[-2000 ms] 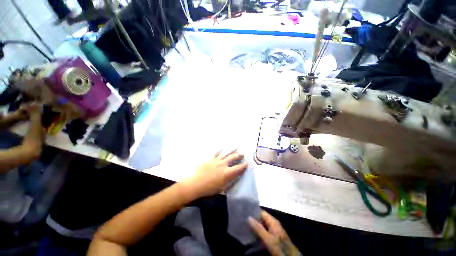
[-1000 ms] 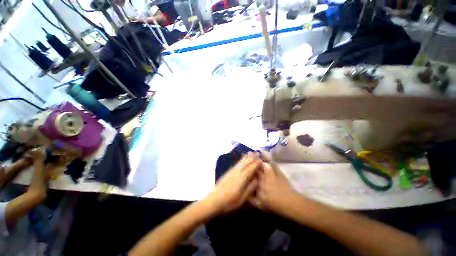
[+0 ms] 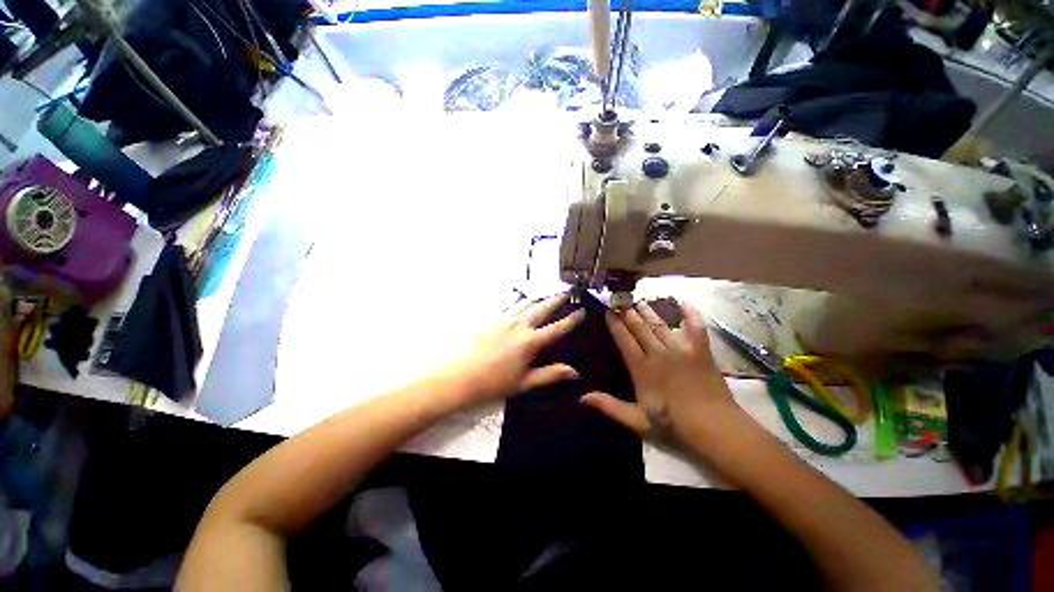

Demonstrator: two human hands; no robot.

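Observation:
A black cut panel [image 3: 572,399] lies on the table with its far end at the presser foot [image 3: 580,291] and its near end over the table's front edge. My left hand [image 3: 514,353] rests flat on its left side, fingertips near the foot. My right hand [image 3: 670,370] lies flat on its right side, fingers spread. Both hands press on the cloth without gripping it. The cream sewing machine head [image 3: 798,226] reaches in from the right. The needle tip is too small to make out.
Scissors [image 3: 821,422] with green handles and a yellow-handled tool lie right of my right hand, beside a green packet [image 3: 884,419]. A grey-blue strip [image 3: 257,330] lies at left. A purple machine end [image 3: 69,231] stands far left. Black cloth [image 3: 855,93] lies behind the head.
The black panel has moved from my joined hands at the table edge to flat under the presser foot. My hands have spread apart onto its two sides. The view has tilted down.

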